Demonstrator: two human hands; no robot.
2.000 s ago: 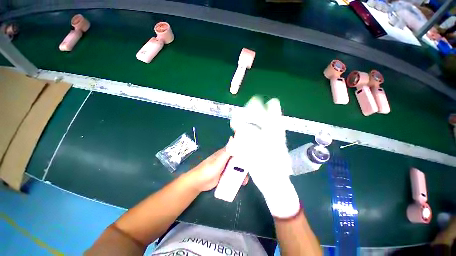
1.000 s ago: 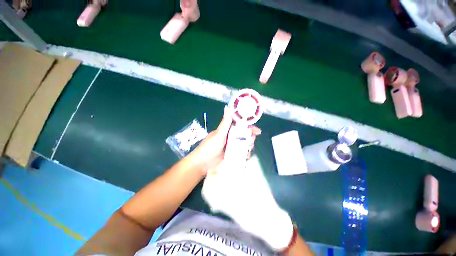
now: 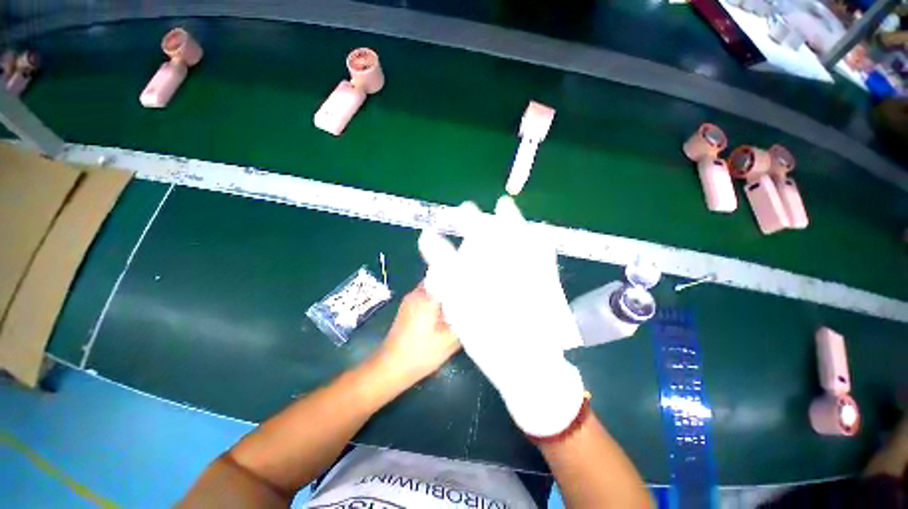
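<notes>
My bare left hand is in front of me with curled fingers, partly behind my right hand. My right hand, in a white glove washed out by glare, lies across its fingertips and points away from me. The pink handheld fan seen in my left hand before is hidden behind the glove. I cannot tell what the glove holds. A translucent bottle with a round metallic top lies or stands just right of the glove. A clear bag of swabs lies left of my hands. The white rectangular wipe cannot be made out.
Several pink fans lie on the green belt beyond a whitish rail. A blue strip and another fan lie at right. Cardboard is at left. A person's arm shows at the lower right edge.
My gloved hand has moved up and away from me, from the fan's handle to over the whole fan, which is now hidden. The wipe seen beside the bottle no longer shows. The view has tilted up.
</notes>
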